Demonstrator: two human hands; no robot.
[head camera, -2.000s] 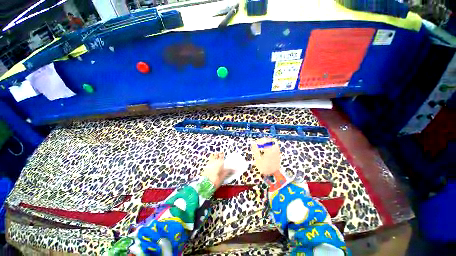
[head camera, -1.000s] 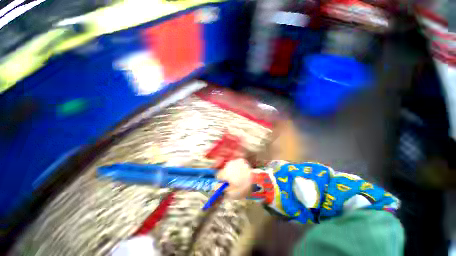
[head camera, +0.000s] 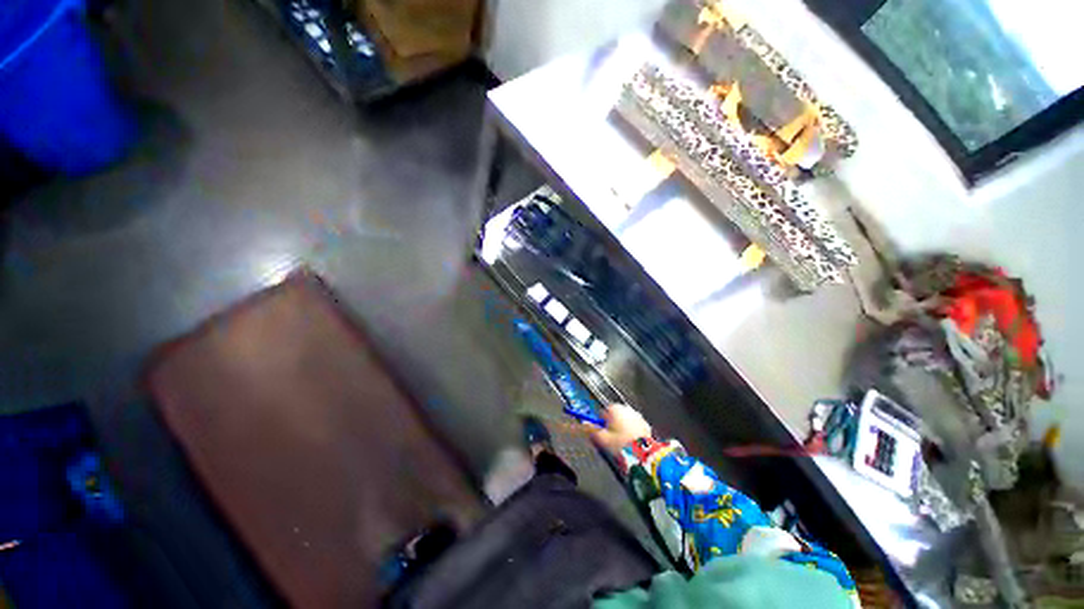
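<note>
My right hand (head camera: 621, 426) is closed around the near end of the long narrow blue cutting die (head camera: 549, 365), with a blue pen (head camera: 585, 418) held in the same hand. The die hangs low beside the metal table, pointing away from me. My left hand is not in view. Bundles of leopard-print strips (head camera: 737, 167) with tan-orange tie bands lie on the metal table (head camera: 773, 369).
A white calculator (head camera: 888, 443) and a tangled scrap pile (head camera: 963, 357) with red pieces are on the table's right part. Dark items fill the lower shelf (head camera: 606, 292). A brown board (head camera: 309, 440) lies at left. A blue bin (head camera: 60, 89) stands upper left.
The view has turned right, from the press to the metal table and floor. My right hand took hold of the blue die from the leopard material and carried it away. My left hand has left the view.
</note>
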